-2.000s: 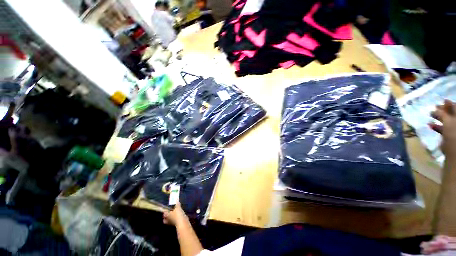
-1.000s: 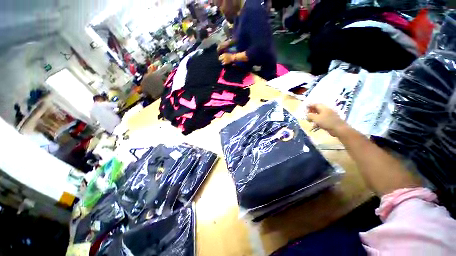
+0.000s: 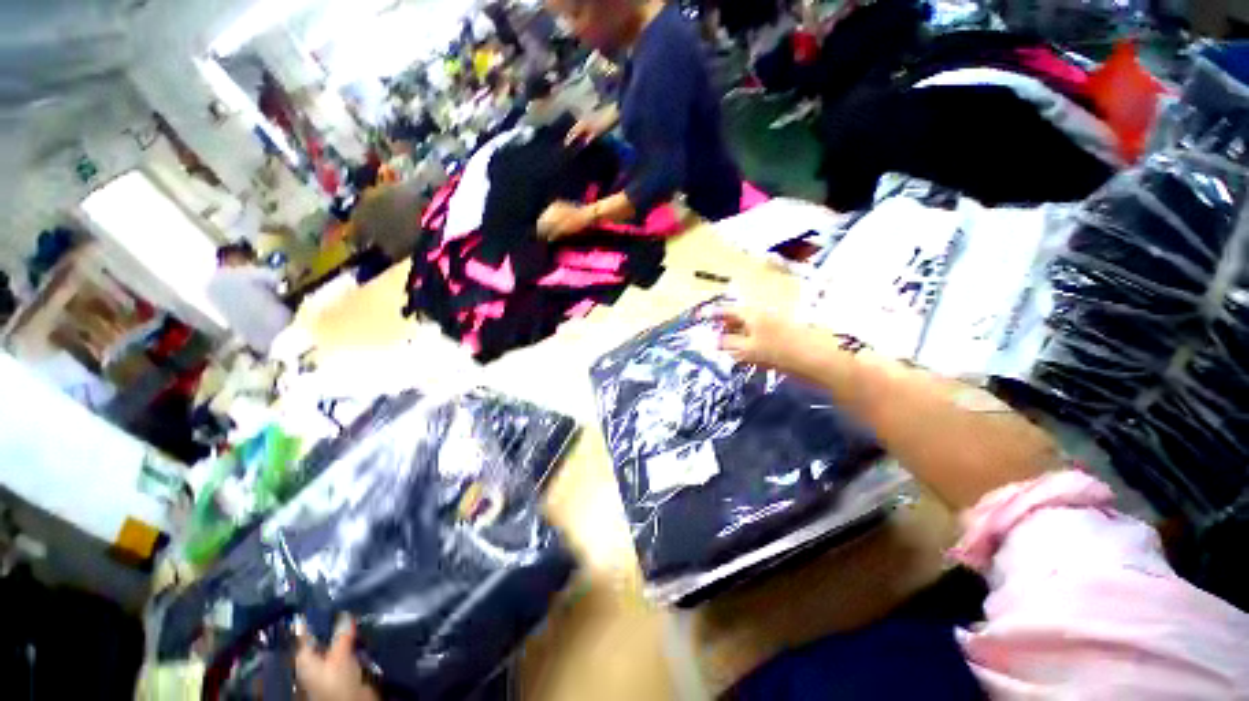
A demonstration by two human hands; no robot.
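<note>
A stack of bagged garments lies in front of me, dark and shiny, with a white label on the top pack. My right hand rests at the stack's far edge, fingers spread, with no clear grip. More bagged garments lie at the left, a round badge showing through the film on one. My left hand is blurred and partly cut off by the bottom edge. Its fingers touch the near side of the left bags; whether they grip the film is unclear.
White polybags with black print lie beyond the stack at the right. A tall tied bundle stands at far right. A person in dark blue handles a black-and-pink garment heap across the wooden table. Green plastic lies at far left.
My right hand has moved left, from beside the stack onto its far edge. My left hand has come back into view. The stack's top now shows a label nearer me and no badge.
</note>
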